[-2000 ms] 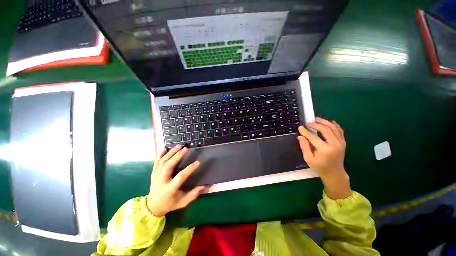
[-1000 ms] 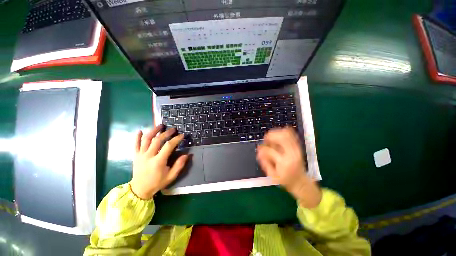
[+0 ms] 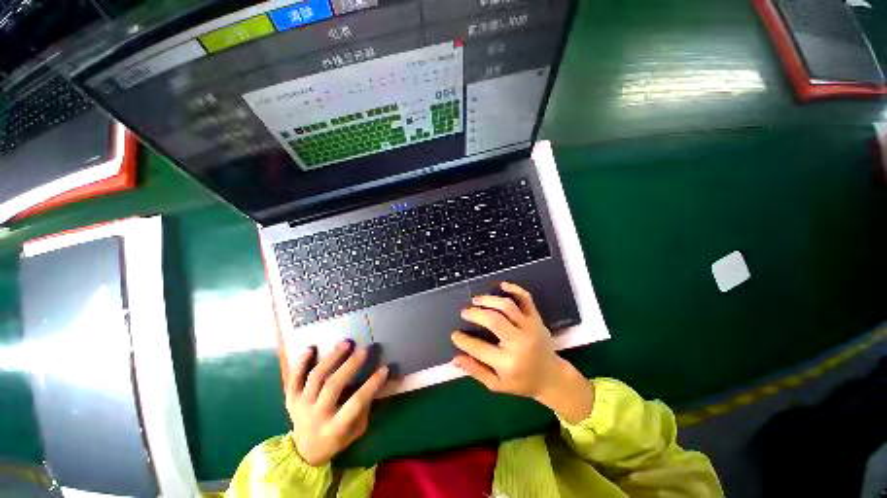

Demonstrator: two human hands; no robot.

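Note:
The open dark grey laptop [image 3: 408, 336] lies on a white carrier pad [image 3: 582, 282] in front of me. Its screen [image 3: 224, 146] shows a keyboard test window with green keys, and green and blue buttons above. My left hand [image 3: 334, 401] rests on the left palm rest, fingers spread, holding nothing. My right hand [image 3: 506, 345] lies over the right part of the touchpad, fingers bent and apart, with nothing visible in it. The keyboard [image 3: 413, 251] is uncovered.
A small white rounded piece [image 3: 730, 271] lies on the green surface at the right. A closed laptop [image 3: 86, 365] lies on a white pad at the left. Other open laptops on red-edged pads stand at the upper left [image 3: 63, 156] and upper right [image 3: 827, 39].
My left hand has moved from the keyboard's left end down to the palm rest. My right hand has settled at the touchpad's right part. The view has tilted, and the coloured buttons now show.

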